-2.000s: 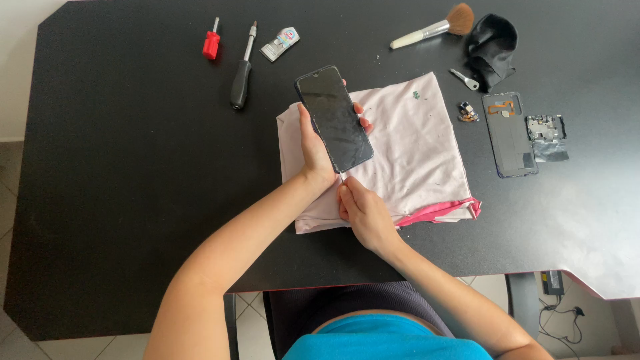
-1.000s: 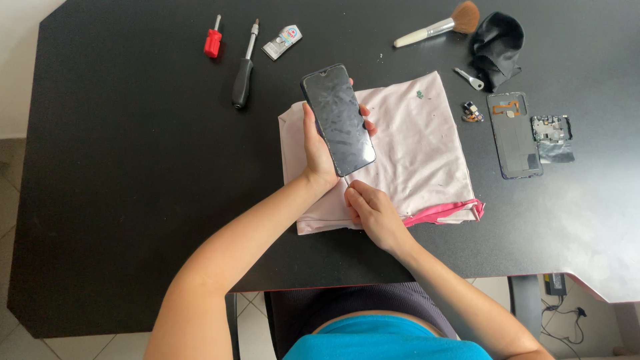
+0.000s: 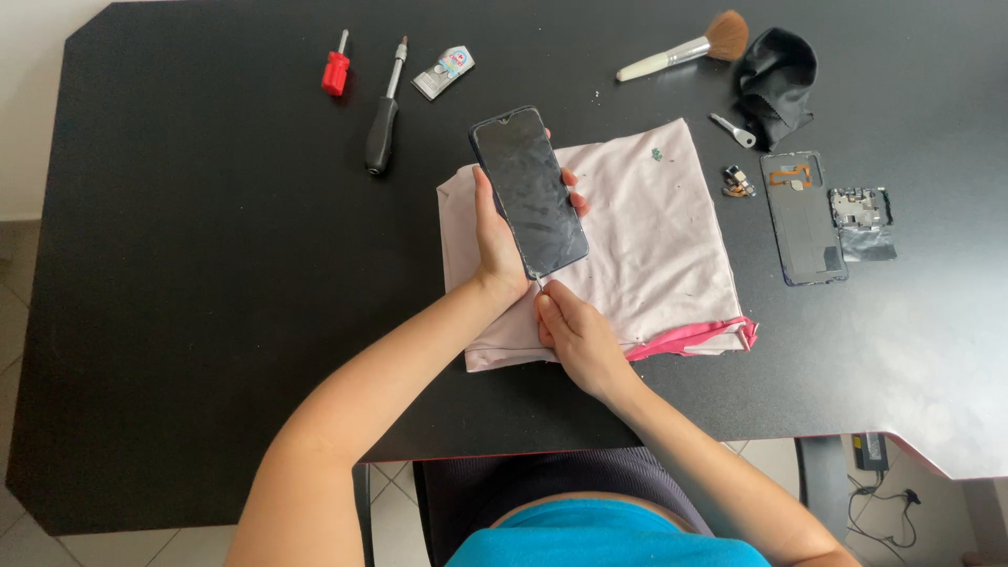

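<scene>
A smartphone [image 3: 531, 193] with a dark, smudged screen lies tilted in my left hand [image 3: 504, 244], whose thumb runs along its left edge and whose fingertips show at its right edge. My right hand [image 3: 579, 331] is closed around a thin metal tool [image 3: 539, 282], most of it hidden by the fingers. The tool's tip meets the phone's bottom edge near its lower left corner. Beneath both hands spreads a folded pale pink cloth [image 3: 638, 228] with a bright pink edge [image 3: 685, 339].
A red screwdriver [image 3: 335, 72], a black-handled screwdriver [image 3: 383, 130] and a small packet [image 3: 444, 72] lie at the back left of the black table [image 3: 236, 236]. Rightward are a brush [image 3: 685, 55], black cloth [image 3: 778, 83], small metal tool [image 3: 734, 131], small parts [image 3: 739, 182], phone back cover [image 3: 807, 228] and circuit board [image 3: 862, 209].
</scene>
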